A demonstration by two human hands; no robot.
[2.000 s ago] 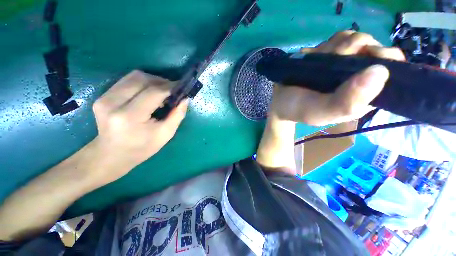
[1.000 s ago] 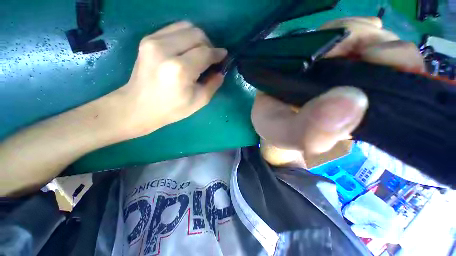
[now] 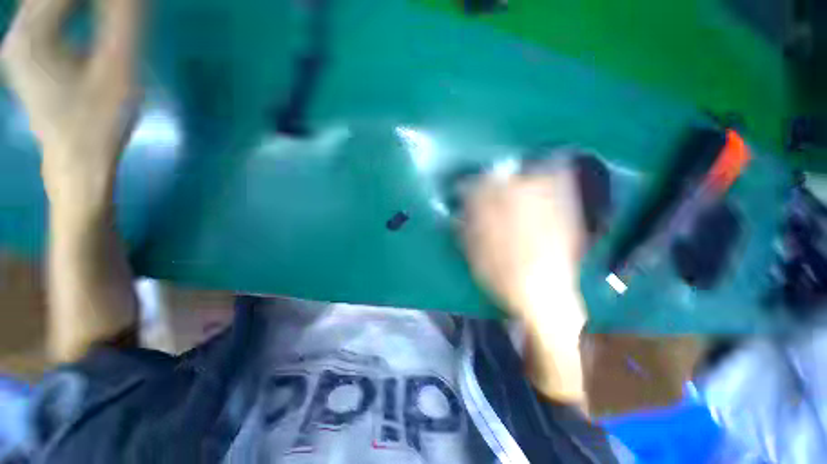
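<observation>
The picture is blurred. My left hand (image 3: 77, 82) is at the top left, its fingertips cut off by the top edge; whether it holds anything cannot be told. My right hand (image 3: 521, 227) is over a dark round shape at centre right, probably the dish (image 3: 594, 190); its fingers are too blurred to read. The electric screwdriver (image 3: 666, 195), black with an orange end, lies on the mat to the right, out of my hand. A small black clip (image 3: 397, 220) lies alone on the mat left of my right hand. No frame shows clearly.
A dark row of clips (image 3: 306, 82) runs down from the top edge on the green mat (image 3: 354, 263). A dark clump (image 3: 707, 243) lies beside the screwdriver. Black parts (image 3: 805, 245) are heaped at the far right. Cardboard (image 3: 648, 362), something blue and white plastic are below right.
My right hand has let go of the screwdriver, which now lies on the mat. My left hand has moved away to the upper left. The view has shifted, and the frame is no longer seen between my hands.
</observation>
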